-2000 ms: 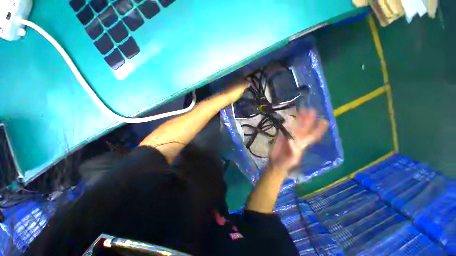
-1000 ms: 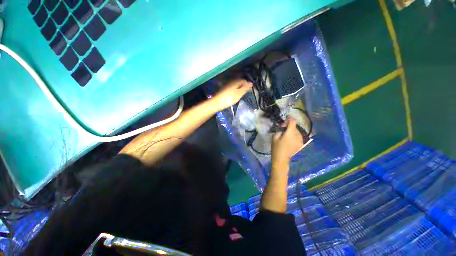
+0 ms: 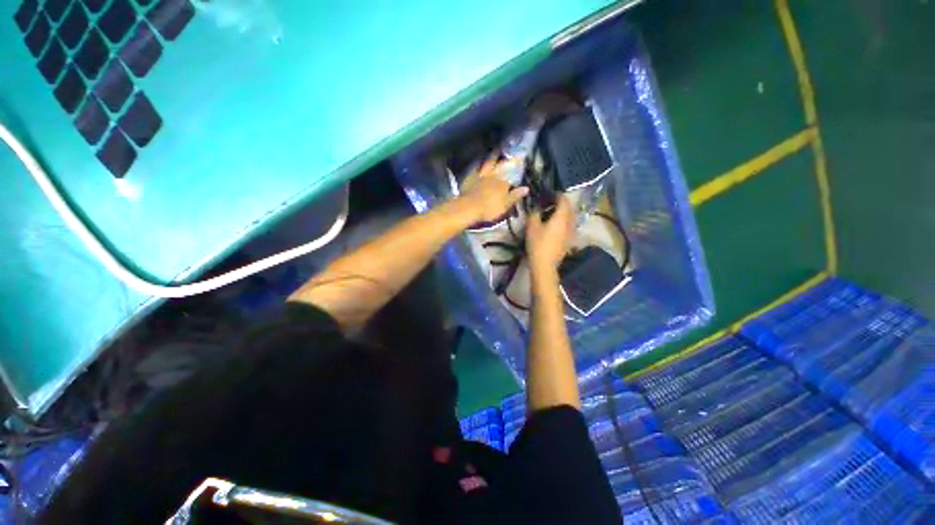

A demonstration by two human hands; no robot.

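Note:
A blue crate (image 3: 664, 231) with shiny film over its walls stands beside the bench. Inside lie a black corded unit (image 3: 577, 149) at the upper right and another black unit (image 3: 593, 279) lower down, each with a pale edge. Black cords (image 3: 537, 185) bunch between them. My left hand (image 3: 492, 193) is in the crate at the cords' left side, fingers spread; a dark unit partly shows beneath it. My right hand (image 3: 551, 228) is closed on the black cords near the crate's middle.
The green bench (image 3: 308, 113) holds a grid of black pads (image 3: 90, 70). A white cord (image 3: 195, 290) curves over the bench edge. Stacked blue crates (image 3: 800, 410) stand at the lower right. Yellow lines (image 3: 754, 167) cross the green floor.
The lower black unit now shows in the crate, where my right hand was. My right hand has moved up and left to the cords. The view has shifted, and the bench pads sit further left.

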